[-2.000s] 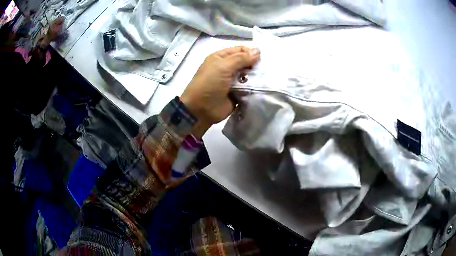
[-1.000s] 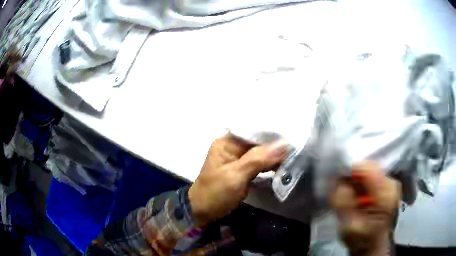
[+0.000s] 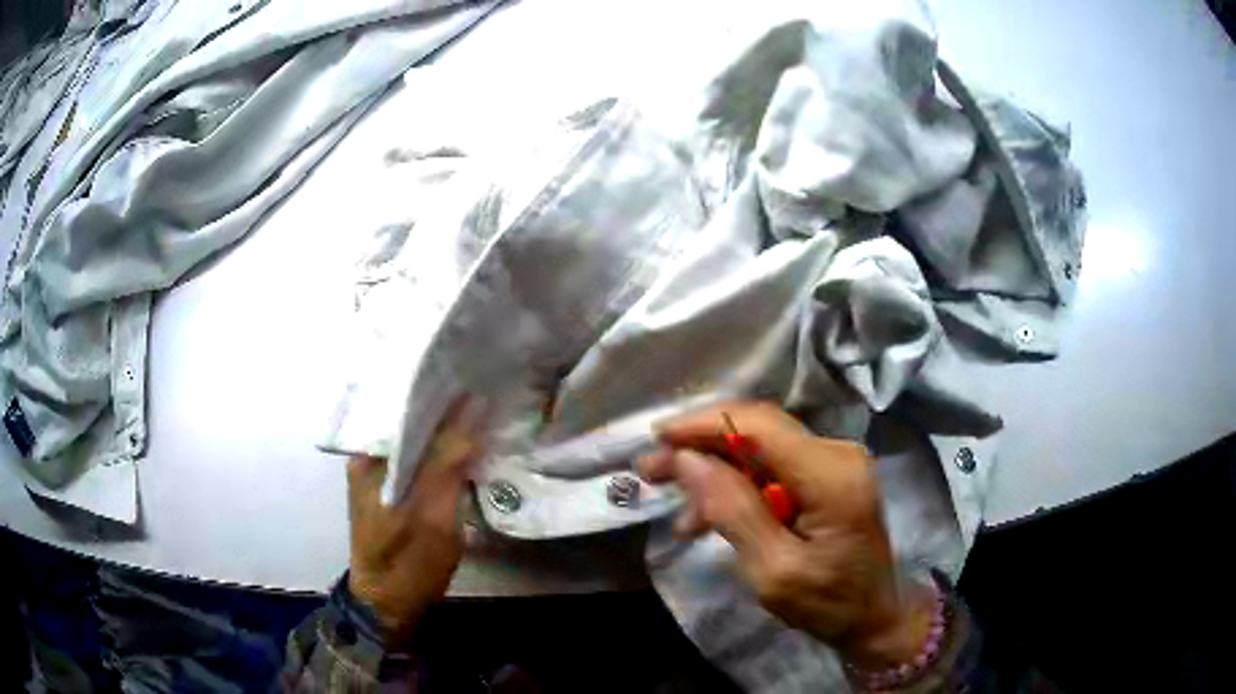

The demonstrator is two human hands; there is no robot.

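The off-white shirt (image 3: 678,292) lies bunched on the table in front of me. A curved double-layer band, which looks like a cuff (image 3: 563,504), shows two round metal-looking snaps at the table's front edge. My left hand (image 3: 414,522), slightly blurred, holds cloth at the band's left end; its fingertips are partly hidden in the cloth. My right hand (image 3: 800,529) holds thread snips (image 3: 762,481) with orange-red handles in the palm, a thin dark tip showing above. Its thumb and fingertips are at the band's right end, beside a snap.
Another pale garment (image 3: 203,176) lies on the left of the white table (image 3: 1139,325), with a dark label (image 3: 19,426) at its lower left. More pale cloth is at the far upper left. Grey cloth (image 3: 203,630) shows below the table's front edge.
The shirt has been turned and gathered in front of me. My left hand has moved left with cloth; my right hand, blurred before, has moved left to the band. The view has shifted right.
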